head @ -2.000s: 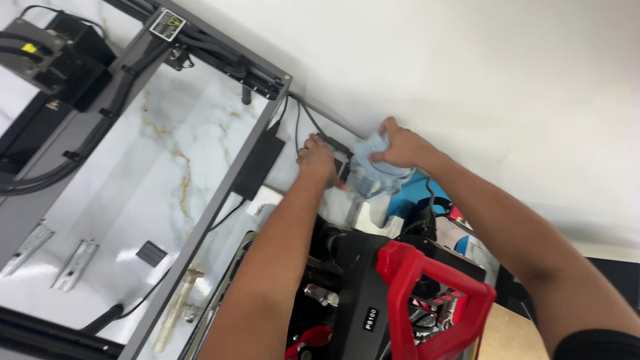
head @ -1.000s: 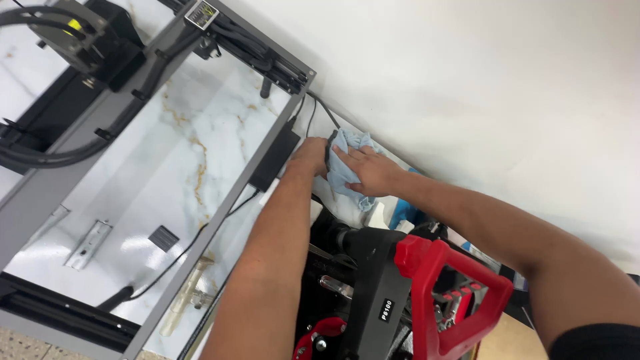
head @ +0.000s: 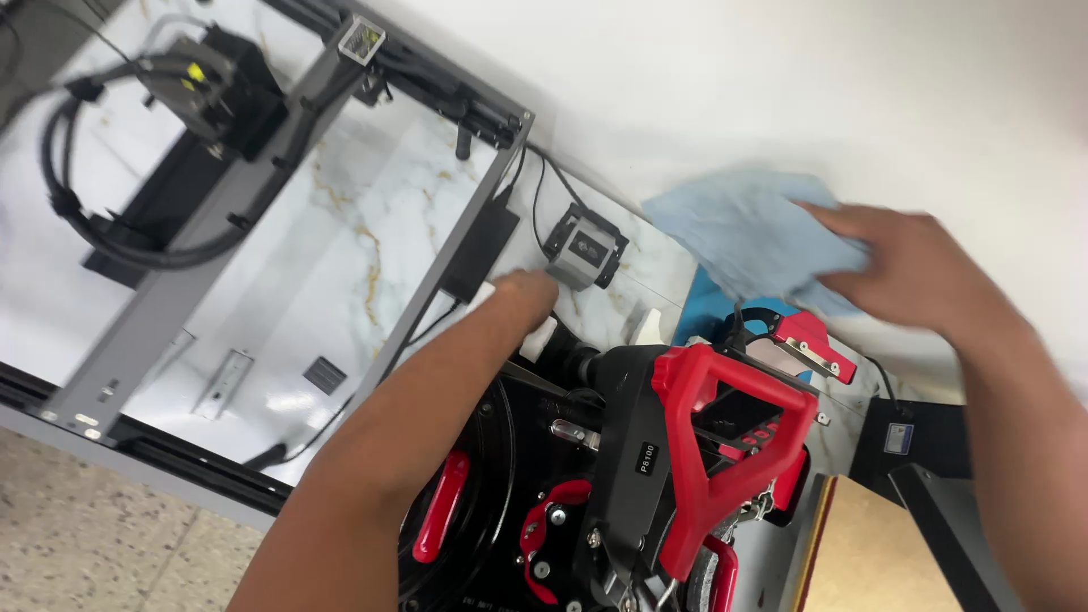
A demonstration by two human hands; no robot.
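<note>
My right hand (head: pixel 905 272) holds a light blue cloth (head: pixel 756 234) by its right edge, raised in front of the white wall over the back of the table. My left hand (head: pixel 527 297), blurred, is low at the back of the table beside a white foam-like block (head: pixel 537 338); its fingers are mostly hidden. Just beyond it stands a small grey and black device (head: pixel 586 246) with a cable running behind it. A black power adapter (head: pixel 483 251) lies left of that hand, along the machine frame.
A black heat press with a red handle (head: pixel 799 425) fills the near middle. At left stands a grey gantry frame (head: pixel 187 289) with a black tool head (head: pixel 225 93) and looped cables. A blue item (head: pixel 699 297) and a tan board (head: pixel 875 544) lie right.
The cloth, earlier bunched between both hands at the table's back, has moved up and right with my right hand. My hands are now apart, and the small grey device shows uncovered.
</note>
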